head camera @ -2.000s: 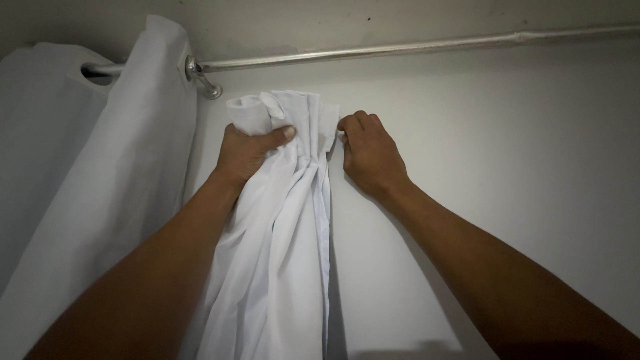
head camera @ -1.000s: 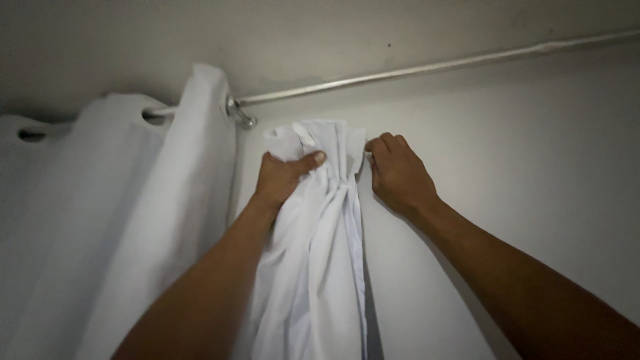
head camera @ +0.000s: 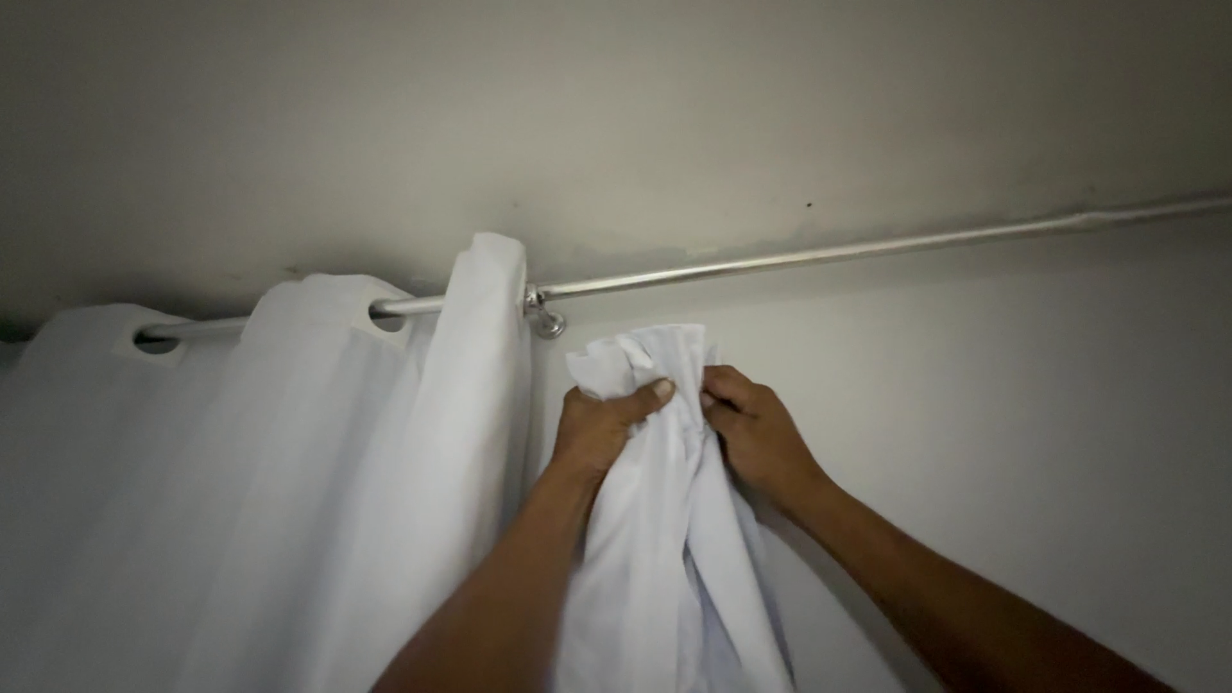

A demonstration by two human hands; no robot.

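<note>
A white curtain panel (head camera: 654,539) hangs bunched below my hands, its gathered top edge folded into pleats. My left hand (head camera: 611,419) grips this bunch from the left, thumb across the front of the folds. On the right edge of the same bunch, my right hand (head camera: 751,423) pinches the fabric with curled fingers; the fingertips are partly hidden behind the cloth. Above both hands runs a metal curtain rod (head camera: 770,262), apart from the bunched top. A second white curtain (head camera: 472,404) is threaded on the rod at the left through eyelets.
A metal rod bracket (head camera: 547,318) stands just beside the hung curtain's edge, above and left of my hands. Behind the bunch is a pale wall (head camera: 1011,385). The ceiling (head camera: 616,115) lies close above the rod.
My right hand has moved in against the bunched curtain's right edge. My left hand keeps its hold. The view has tilted up and shifted left.
</note>
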